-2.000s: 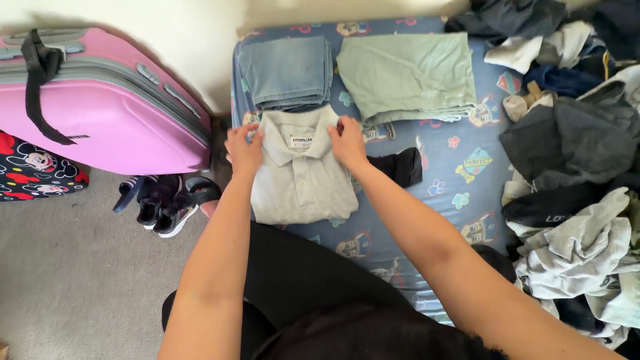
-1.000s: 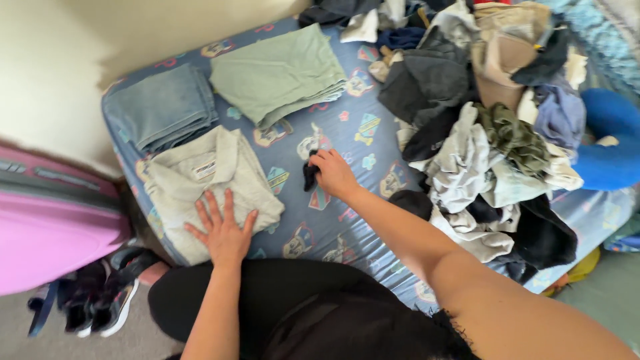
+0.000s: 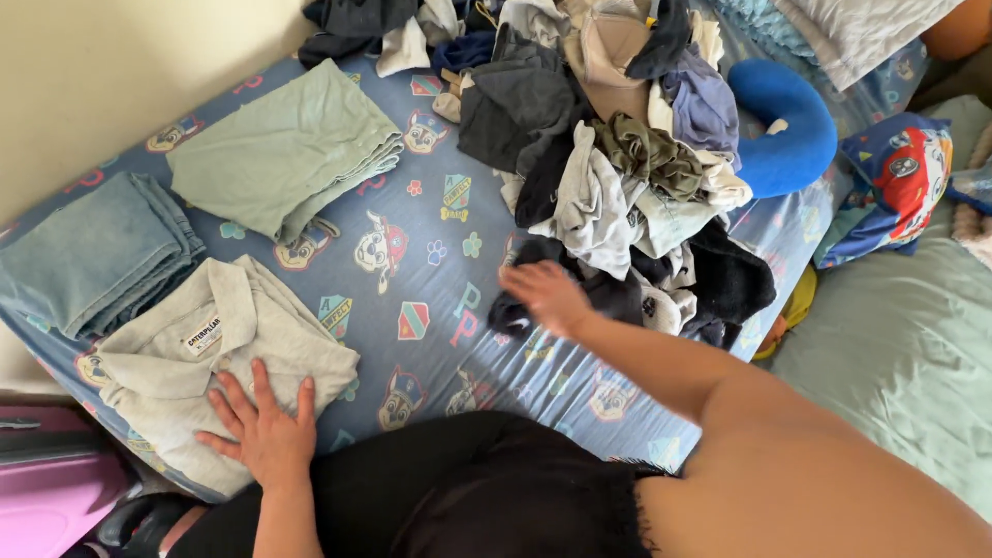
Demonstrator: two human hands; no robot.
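My left hand lies flat with fingers spread on a folded light grey polo shirt at the lower left of the bed. Beside the shirt are folded blue jeans and folded pale green trousers. My right hand, slightly blurred, is over a black cloth item at the near edge of a heap of loose clothes; whether its fingers grip the cloth is hard to see. The heap holds a grey garment, an olive one, a dark grey one and a beige bra.
The bed has a patterned blue sheet. A blue neck pillow and a cartoon-print cushion are at the right, by pale green bedding. A pink suitcase stands at the lower left, near shoes.
Both hands were at the shirt's collar; then my left hand came to rest on its front. My right hand moved to a small black item on the sheet, then right to the heap. The view has swung right.
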